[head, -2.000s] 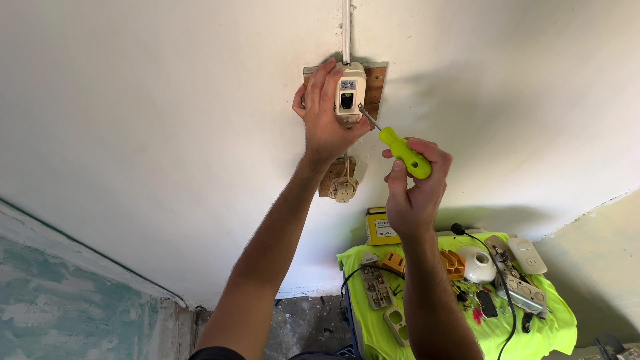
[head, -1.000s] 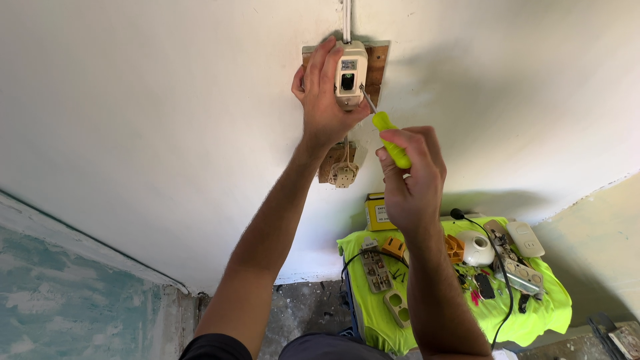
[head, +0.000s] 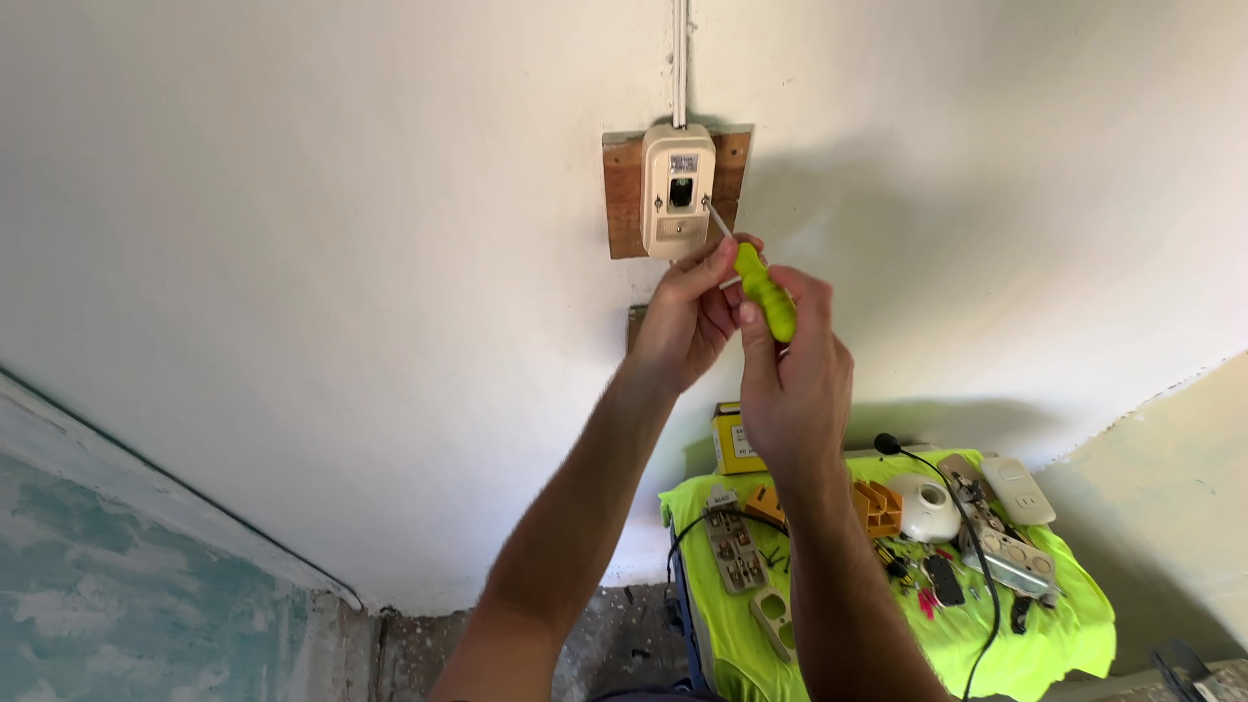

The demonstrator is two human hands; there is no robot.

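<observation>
A cream plastic circuit breaker cover (head: 680, 239) sits upright on a brown wooden board (head: 624, 195) fixed to the wall, with white cables entering at its top. The tip of a screwdriver with a lime-green handle (head: 765, 292) rests at the screw on the cover's right side. My right hand (head: 799, 390) grips the handle from behind and below. Around the handle's front end and the base of the shaft, the fingers of my left hand (head: 692, 312) are closed. A second wooden board (head: 635, 325) below is mostly hidden by my left hand.
Lower right, a table draped in lime-green cloth (head: 1053, 624) holds an orange plastic organizer (head: 877, 509), a white round fixture (head: 924, 509), an extension socket (head: 1017, 490), metal-contact strips (head: 733, 546) and loose small parts. A yellow box (head: 733, 439) stands at its back. A black cord (head: 990, 575) crosses the cloth.
My left hand has let go of the cover and moved down to the screwdriver. My right hand still holds the handle, and the tool's tip stays at the cover's right side.
</observation>
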